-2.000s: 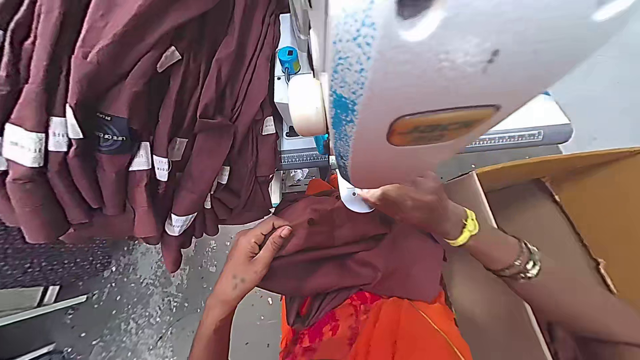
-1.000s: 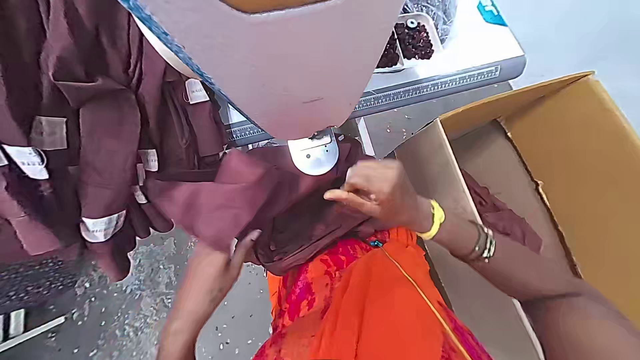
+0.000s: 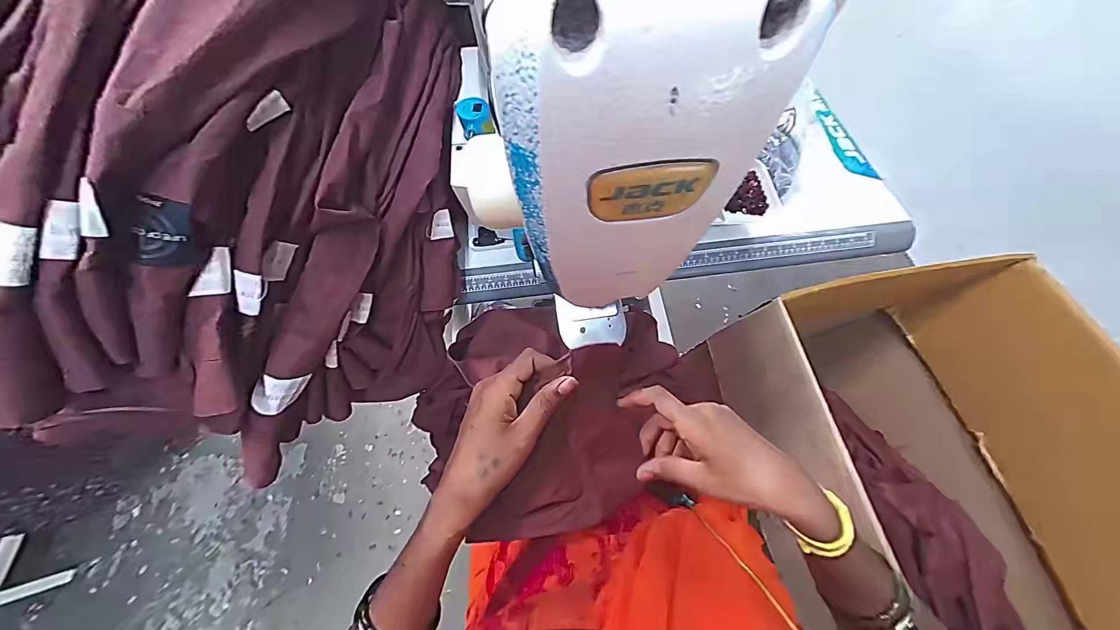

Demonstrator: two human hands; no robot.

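A maroon cloth garment (image 3: 582, 446) lies spread under the head of a white Jack industrial sewing machine (image 3: 612, 114) and drapes toward my lap. Its upper part meets the machine's white lower guard (image 3: 591, 324); the needle itself is hidden. My left hand (image 3: 507, 429) pinches a fold of the garment between thumb and forefinger, just left of and below the guard. On the right, my right hand (image 3: 700, 446) has its forefinger stretched to the cloth and its other fingers curled, with no cloth seen gripped in it.
Many maroon garments with white tags (image 3: 341, 201) hang in a pile at the left. At the right stands an open cardboard box (image 3: 927, 289) with maroon cloth (image 3: 927, 507) inside. Behind the machine head, a tray of dark red buttons (image 3: 748, 194) rests on the white machine table (image 3: 862, 206).
The garment, lifted and folded over at the left a second ago, now lies flatter under the machine head. My left hand has come up to its edge near the guard. The view has shifted.
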